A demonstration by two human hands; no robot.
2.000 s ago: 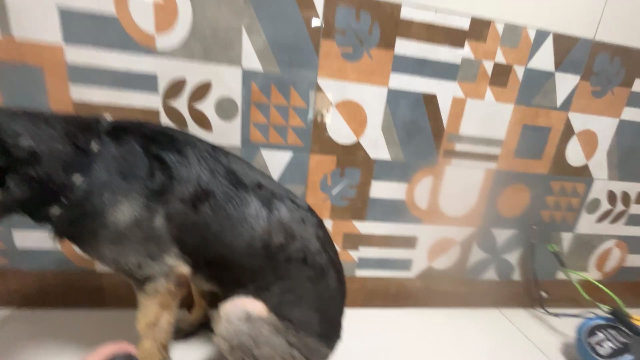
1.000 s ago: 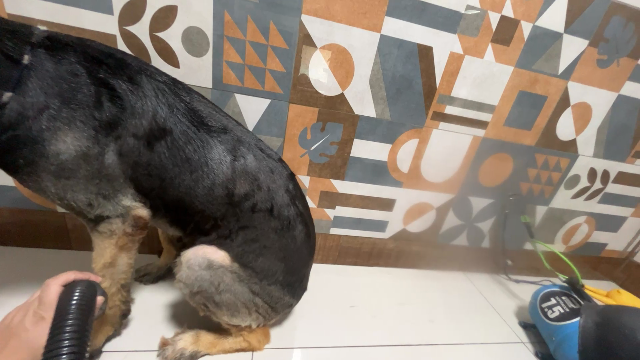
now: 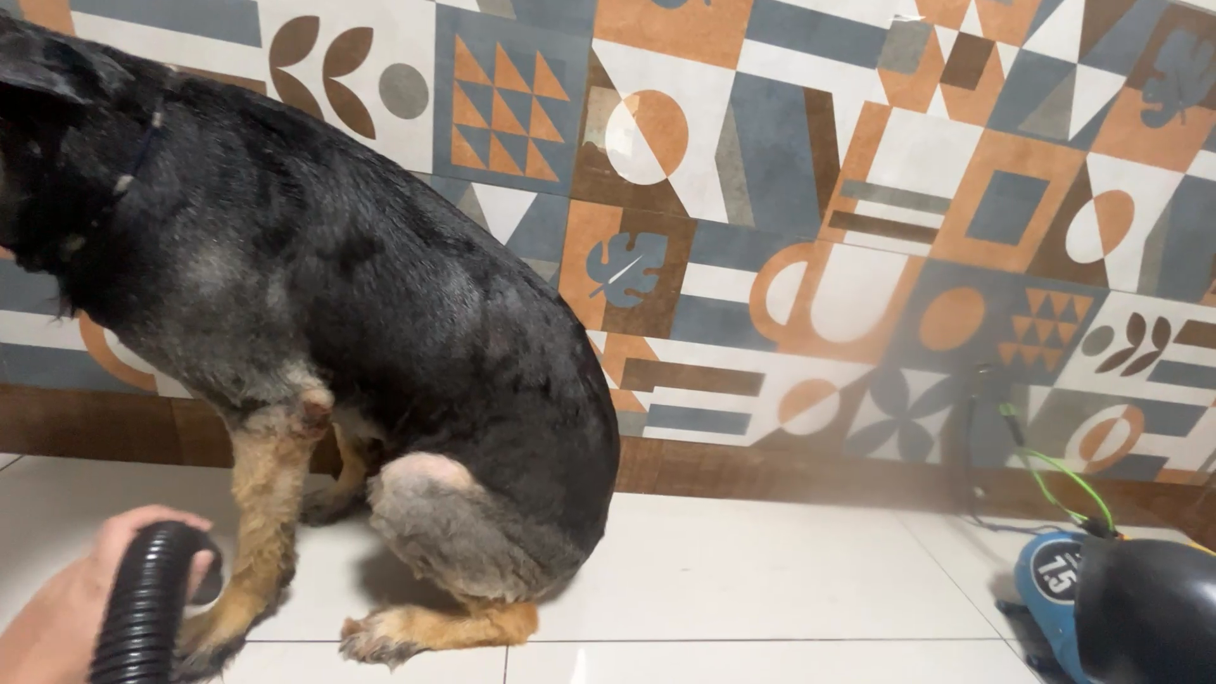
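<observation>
At the lower left, my left hand (image 3: 81,584) grips a black corrugated hose (image 3: 142,608) near its end, beside the front leg of a sitting dog. The dog (image 3: 380,256) has a black back and tan legs, and its coat looks damp in places. It sits side-on against the wall, with its head mostly cut off at the left edge. Round its neck is a thin dark collar (image 3: 141,161). The hose end lies close to the front leg; contact cannot be told. My right hand is not in view.
A blue and black machine (image 3: 1054,579) stands on the floor at the lower right, with green and dark cables (image 3: 1064,480) behind it. Patterned wall tiles (image 3: 760,190) run behind the dog above a brown skirting (image 3: 684,467). The floor (image 3: 741,570) has pale tiles.
My left hand has risen further into view since two seconds ago, and the hose in it now shows. The dog stays seated. The view has shifted.
</observation>
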